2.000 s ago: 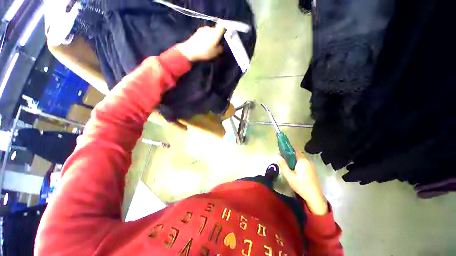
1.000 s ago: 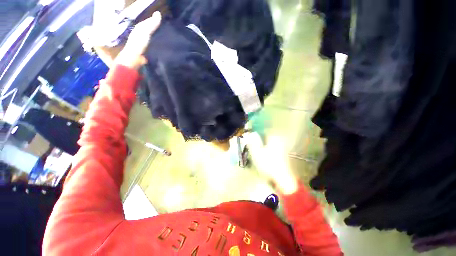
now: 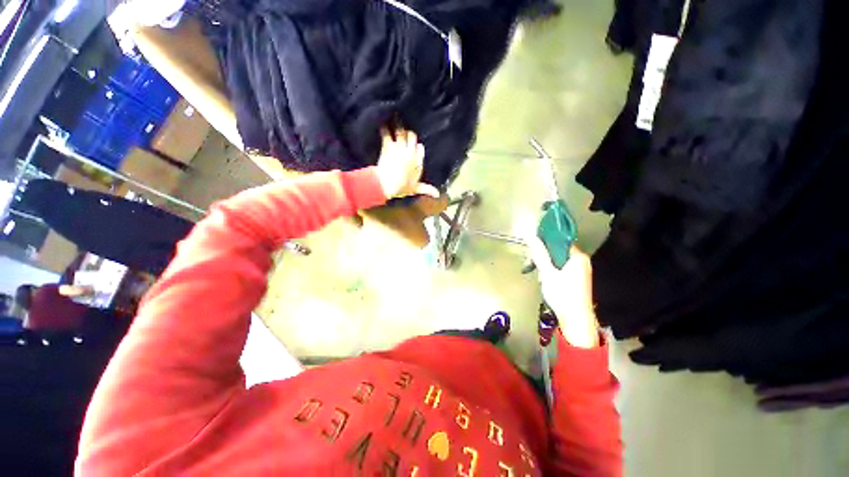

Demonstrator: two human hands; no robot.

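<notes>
My left hand (image 3: 401,166) is at the lower part of the black garment (image 3: 326,84) that hangs at upper left; its fingertips are against or in the cloth, and whether they pinch it is unclear. My right hand (image 3: 568,284) holds the green air tool (image 3: 558,233) over the floor between the rows. The tool's thin metal nozzle points up and away, touching nothing. A white hang tag (image 3: 454,50) on a pale string lies against the black garment.
A dense row of black garments (image 3: 726,205) hangs at right, with a white tag (image 3: 655,82). Mustard cloth (image 3: 398,220) shows below the left garment. A metal rack leg (image 3: 453,230) stands between the rows. Blue bins (image 3: 126,101) and cardboard boxes (image 3: 179,132) are at far left.
My left hand has come down from the top of the black garment to its lower part. My right hand with the green tool has moved right, away from the garment and its tag.
</notes>
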